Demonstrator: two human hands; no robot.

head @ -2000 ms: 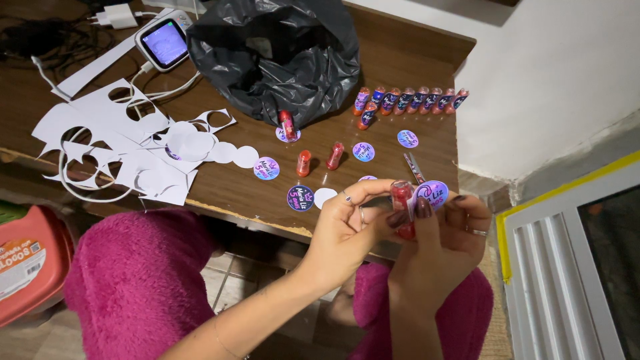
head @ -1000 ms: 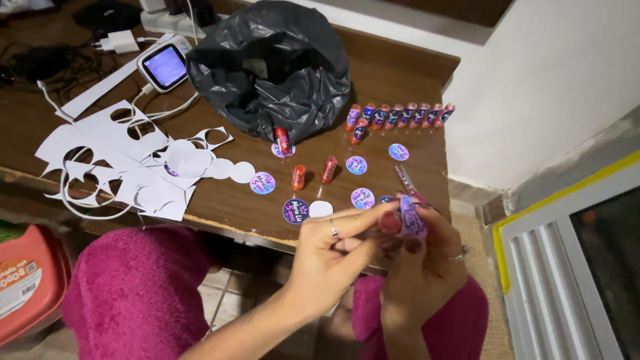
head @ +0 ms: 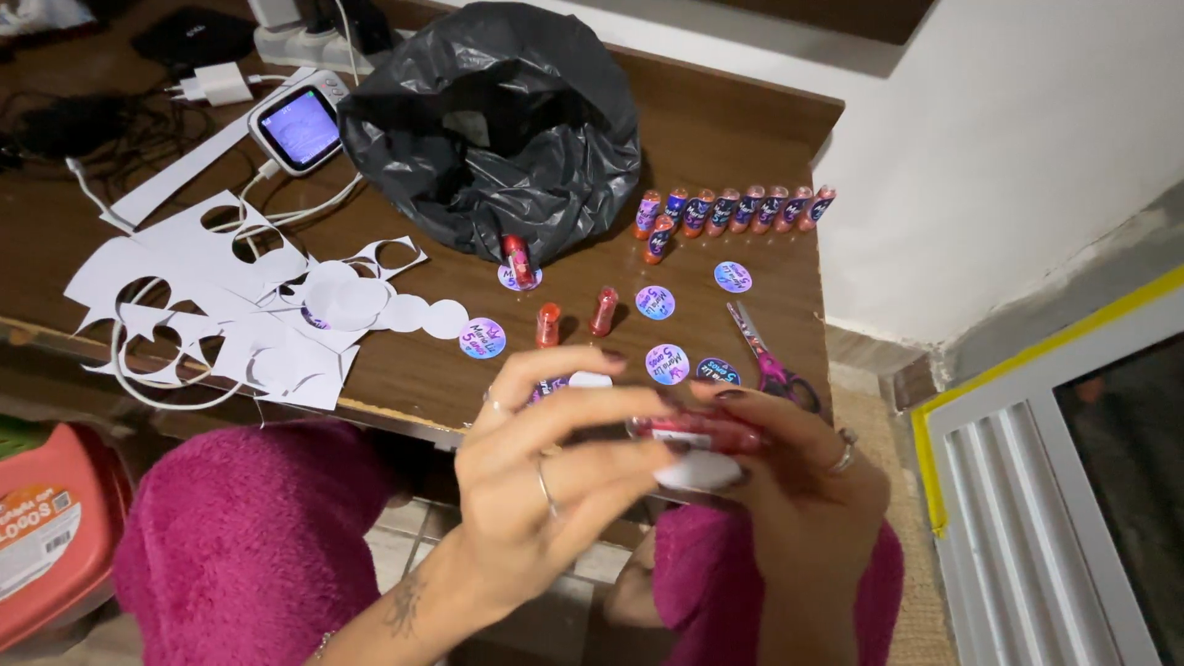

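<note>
Above my lap, my left hand (head: 555,462) and my right hand (head: 805,462) together hold a small clear tube with red contents (head: 703,433), lying roughly sideways between the fingertips. A round paper sticker (head: 698,470), white side showing, is pinched just under it. Two loose filled tubes, one orange-red (head: 548,325) and one red (head: 604,312), stand on the table beyond my hands. Printed round stickers (head: 655,302) lie around them. Several labelled tubes (head: 724,213) form a row at the back right. Scissors with patterned handles (head: 772,356) lie near the right edge.
A black plastic bag (head: 499,129) sits open on the wooden table (head: 740,120), a red tube (head: 518,262) at its rim. Cut paper scraps (head: 213,305), cables and a small screen device (head: 301,128) occupy the left. A red plastic container (head: 65,527) is at lower left.
The tube has turned from upright to sideways in my fingers, and the sticker's white side now shows where its printed side showed before. Both hands remain close together.
</note>
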